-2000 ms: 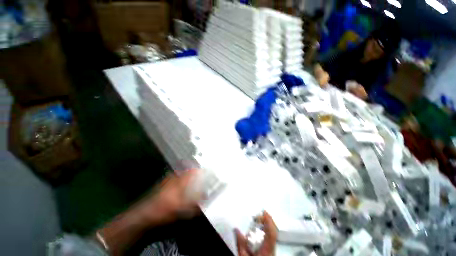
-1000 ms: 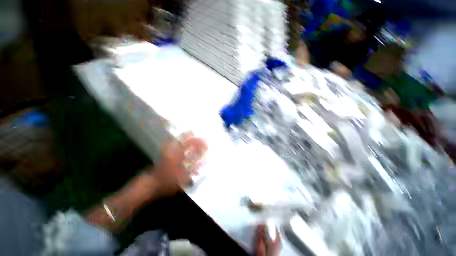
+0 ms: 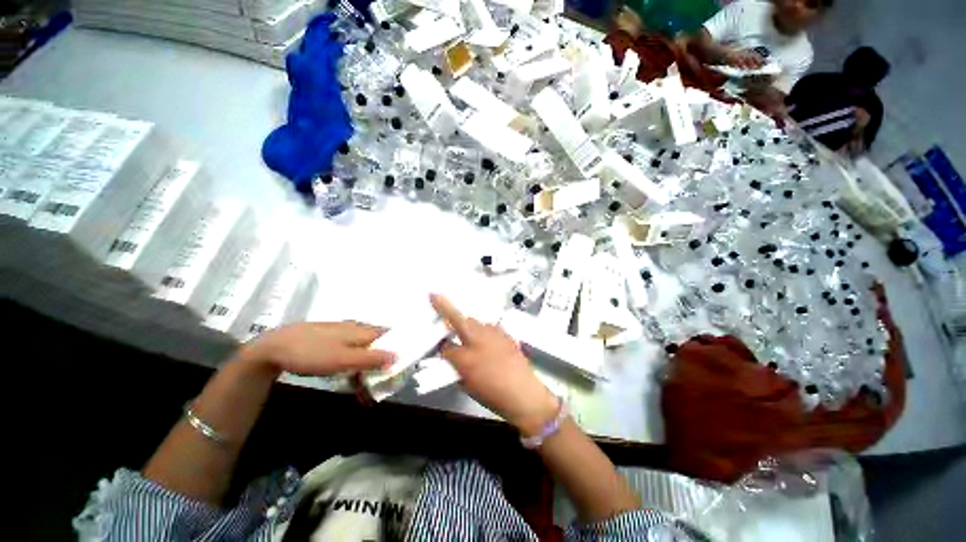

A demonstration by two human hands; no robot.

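Note:
A white folding carton [image 3: 408, 337] lies between my hands at the table's front edge. My left hand [image 3: 328, 349] grips its left end with thumb and fingers. My right hand [image 3: 489, 365] is on its right end, index finger stretched along the top. Another white carton piece [image 3: 435, 375] shows under my right hand. Open and closed cartons [image 3: 568, 277] lie just right of my hands, beside a large heap of clear bottles with black caps [image 3: 757, 275]. What is inside the carton is hidden.
Filled cartons [image 3: 148, 217] stand in stepped rows at left. A taller stack [image 3: 228, 26] is at the far left. Blue cloth [image 3: 309, 106] and red-brown cloth [image 3: 731, 408] border the heap. Clear plastic [image 3: 789, 498] lies near my lap. Two people [image 3: 765, 42] are at the far right.
The view has swung right and down and is sharper. My hands, apart before, are now together on a white carton. The small pale items seen in them earlier no longer show.

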